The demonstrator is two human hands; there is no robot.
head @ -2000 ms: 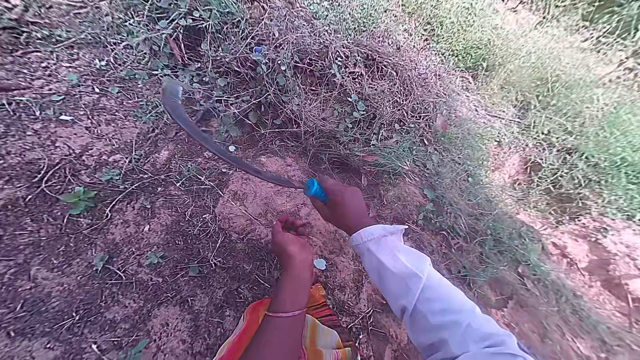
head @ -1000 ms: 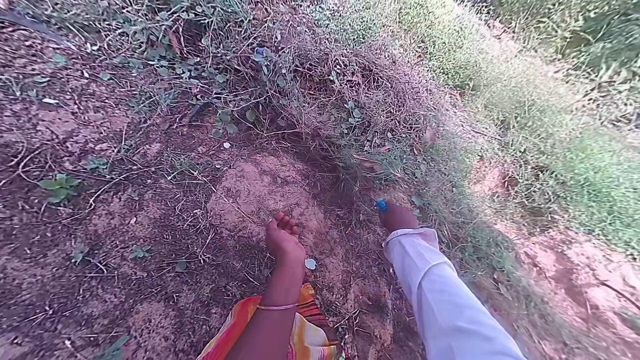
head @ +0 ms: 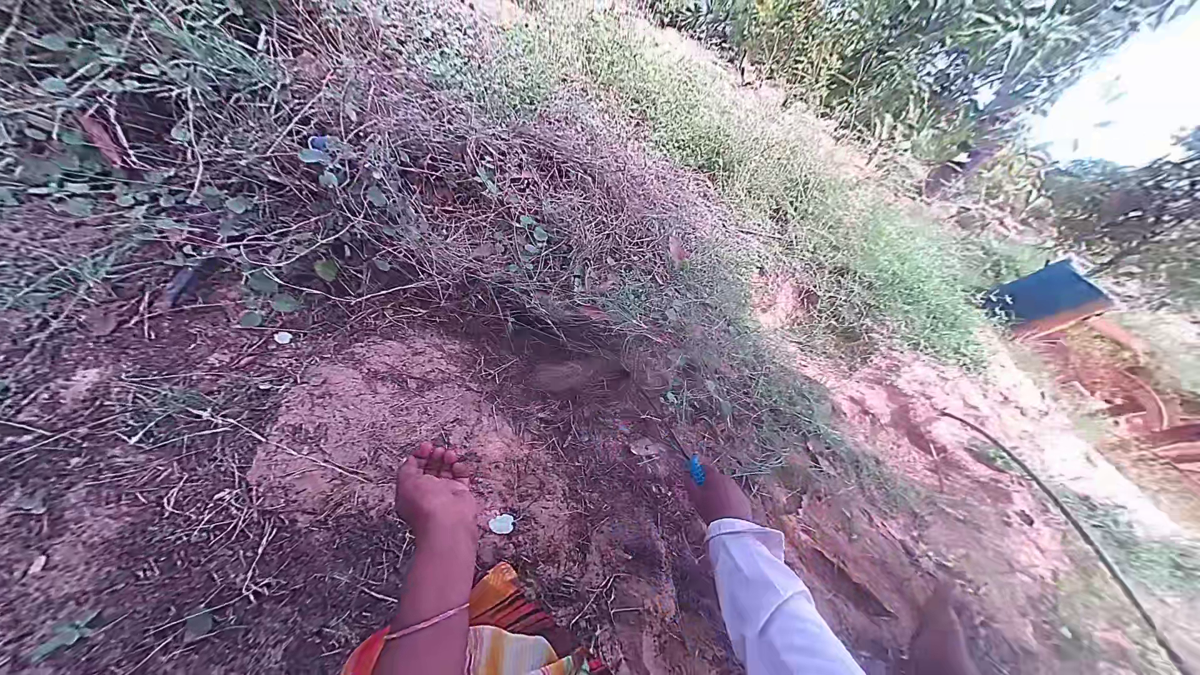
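My right hand (head: pixel 720 495), below a white sleeve, grips the blue handle (head: pixel 695 470) of a sickle-like tool. Its dark shank runs up and left from the handle toward the base of the dry grass (head: pixel 600 202); the blade is too blurred to make out. My left hand (head: pixel 436 487) is over the bare soil with its fingers loosely curled, palm up, and nothing seen in it. Colourful striped cloth (head: pixel 511 637) lies under my left forearm. A small pale leaf or scrap (head: pixel 502 524) is on the ground between my hands.
Weeds and dry stems cover the bank ahead. A thin dark hose or stick (head: pixel 1078 525) curves over reddish soil at the right. Farther off at the right is a dark blue, box-like object (head: pixel 1050 298). Trees (head: pixel 900 66) rise behind. What looks like a foot (head: pixel 940 637) shows blurred at bottom right.
Two seconds ago the long curved blade was raised in plain sight above my left hand; the tool has since swung down toward the grass, my right hand moving away from my left. The view has shifted rightward.
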